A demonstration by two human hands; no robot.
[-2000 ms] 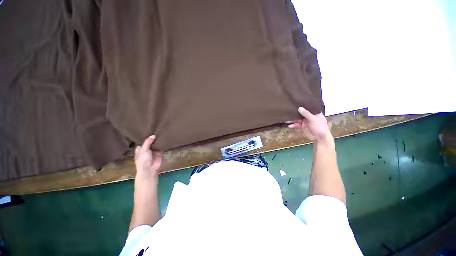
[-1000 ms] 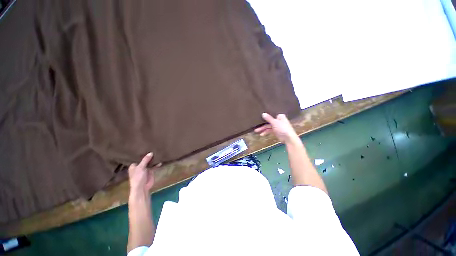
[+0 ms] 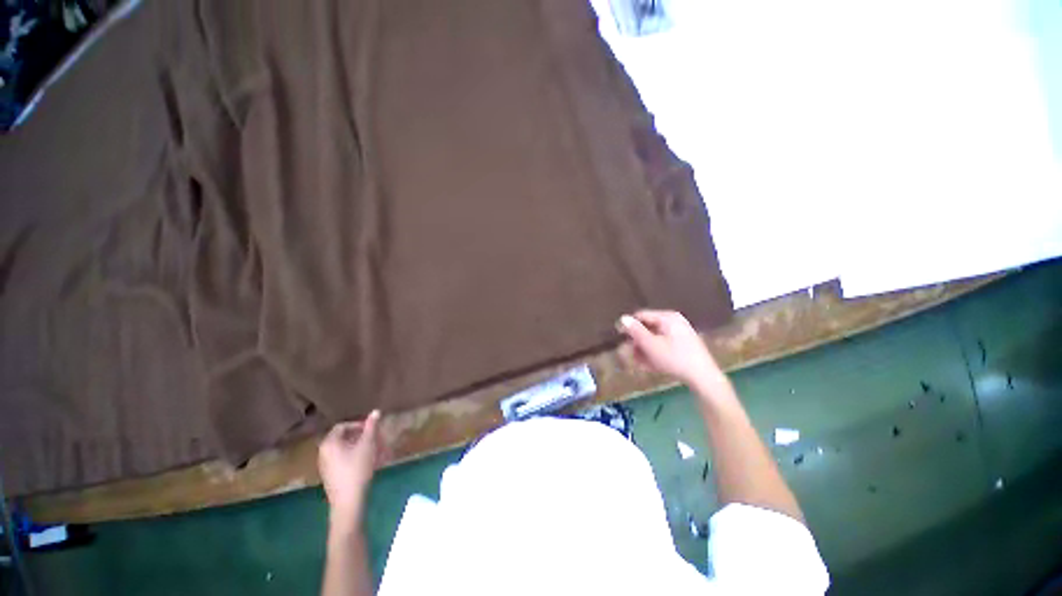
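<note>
Dark brown fabric [image 3: 478, 210] covers the left and middle of the table, smooth in the middle and folded in creases at the left. Its near edge runs along the worn wooden table border [image 3: 792, 326]. My left hand [image 3: 349, 454] is at this edge on the left, thumb and finger pinching the fabric edge. My right hand [image 3: 666, 345] pinches the edge near the cut corner on the right. A small silver-white bar [image 3: 549, 392] with dark markings lies on the border between my hands.
White underlay paper [image 3: 862, 151] lies beyond the ragged cut end at the right. A greyish object [image 3: 638, 14] lies on it at the top. The green floor [image 3: 897, 431] with white and dark scraps is below. A small dark and white object [image 3: 49, 536] is at the lower left.
The view has shifted and turned. My right hand has moved leftward along the edge from the corner, its fingers now closed together. The creases at the left have shifted a little.
</note>
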